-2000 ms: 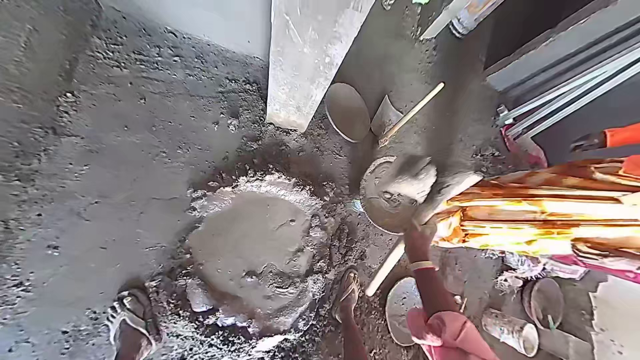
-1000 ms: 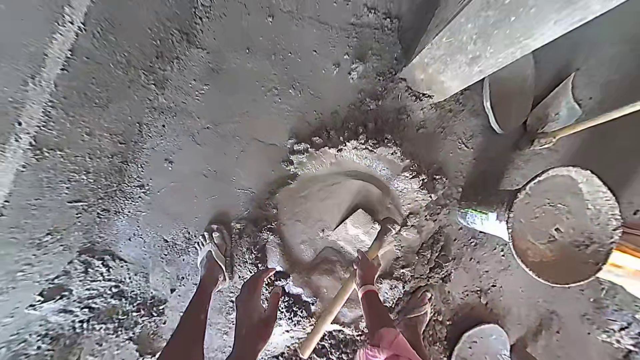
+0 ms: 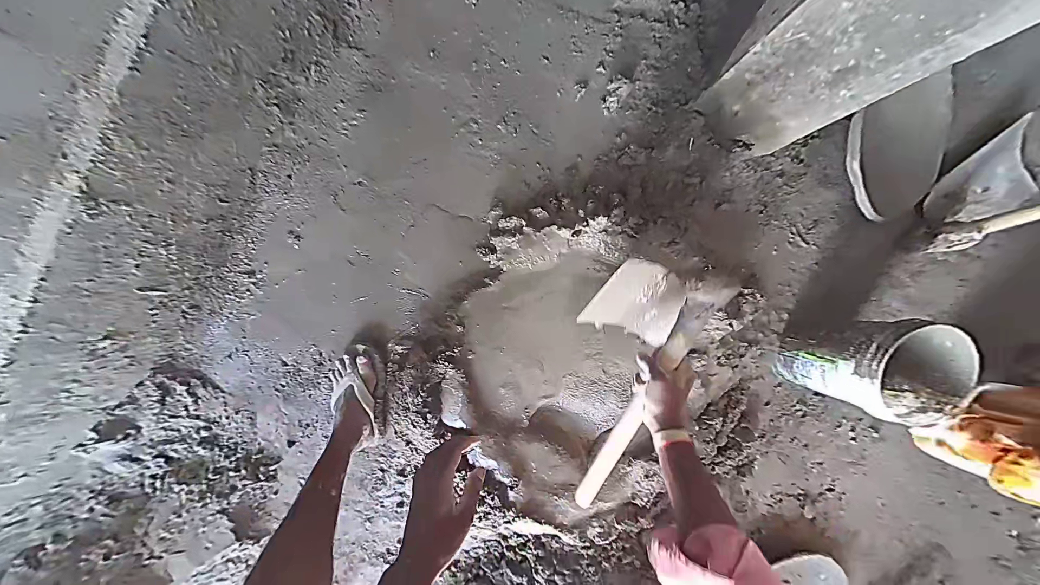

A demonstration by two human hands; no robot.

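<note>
My right hand (image 3: 668,394), with a band at the wrist and a pink sleeve, grips the wooden handle of a hoe (image 3: 638,301) just below its head. The wet, flat metal blade is raised over a round pool of wet mortar (image 3: 528,325); the handle's free end points down and left. My left hand (image 3: 443,496) holds nothing, its fingers apart, near the lower left rim of the mortar. A sandalled foot (image 3: 357,390) stands to the left of it.
A concrete post or slab (image 3: 821,65) juts in at upper right. Beside it lie a shallow pan (image 3: 902,146) and another hoe (image 3: 987,175). A bucket (image 3: 930,370) lies on its side at right, next to orange cloth (image 3: 1007,447). Part of a pale round object (image 3: 808,570) shows at the bottom.
The hoe's blade was down in the mortar a second ago and is now lifted above it. Two seconds ago my right hand was farther right, by a round pan. The view has shifted a lot.
</note>
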